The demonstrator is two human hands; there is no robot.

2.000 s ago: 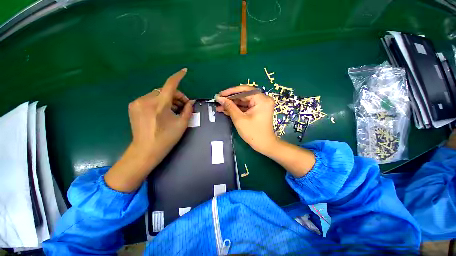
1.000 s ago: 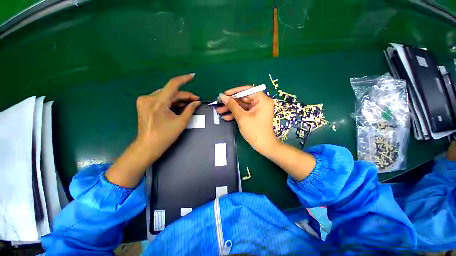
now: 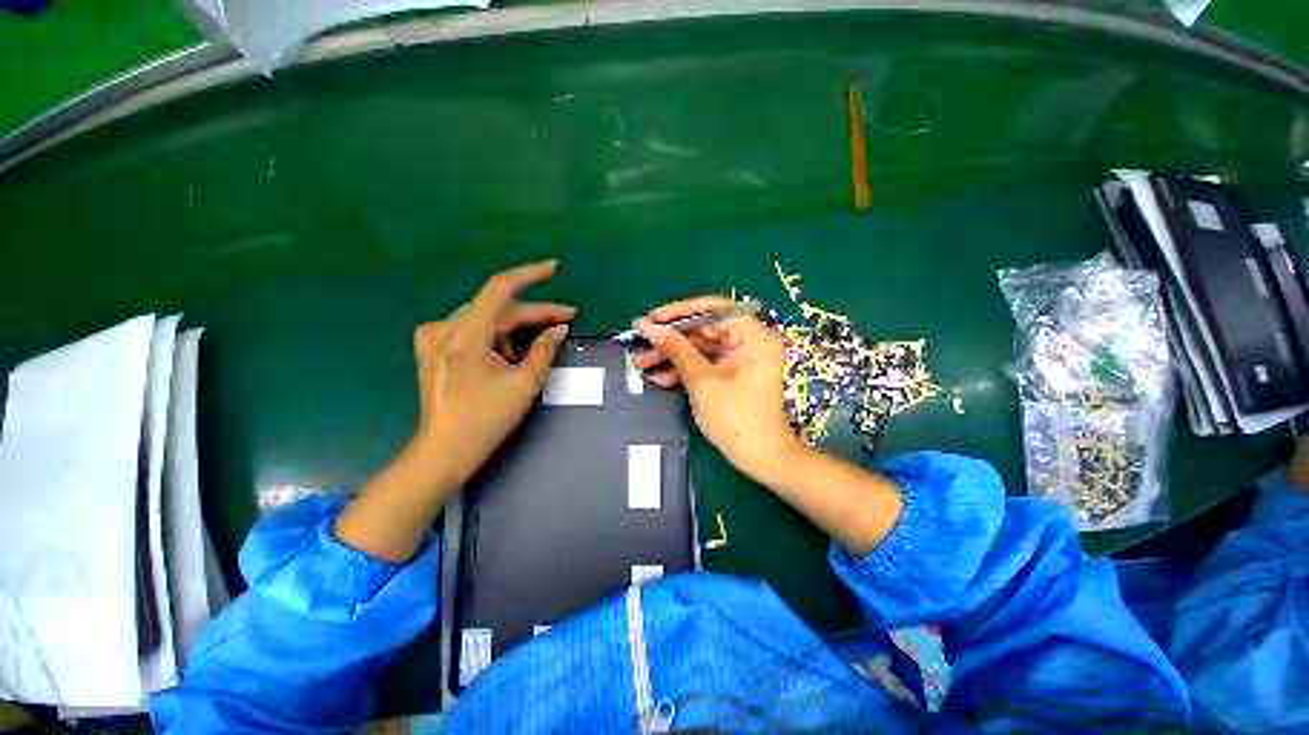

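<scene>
The black tablet back cover [image 3: 567,481] with white pads lies in front of me, its lower end hidden by my smock. My left hand [image 3: 481,373] is at its upper left corner, thumb and fingertips at the top edge; whether they pinch a small part cannot be told. My right hand [image 3: 729,381] holds the tweezers [image 3: 711,317], their tip at the top edge near the upper right corner. The pile of small flex cables [image 3: 854,376] lies right of my right hand. One loose flex cable [image 3: 716,533] lies beside the cover's right edge.
White interleaf sheets with a dark layer [image 3: 79,503] stand at the left. A clear parts bag [image 3: 1091,388] and a stack of covers [image 3: 1223,302] lie at the right. A thin brown strip [image 3: 859,147] lies on the green surface behind. Another person's blue sleeve [image 3: 1246,618] shows at the lower right.
The brown strip has moved right. The view has shifted, so the cover and hands sit lower. The tweezers have tilted in my right hand, which stays at the top edge.
</scene>
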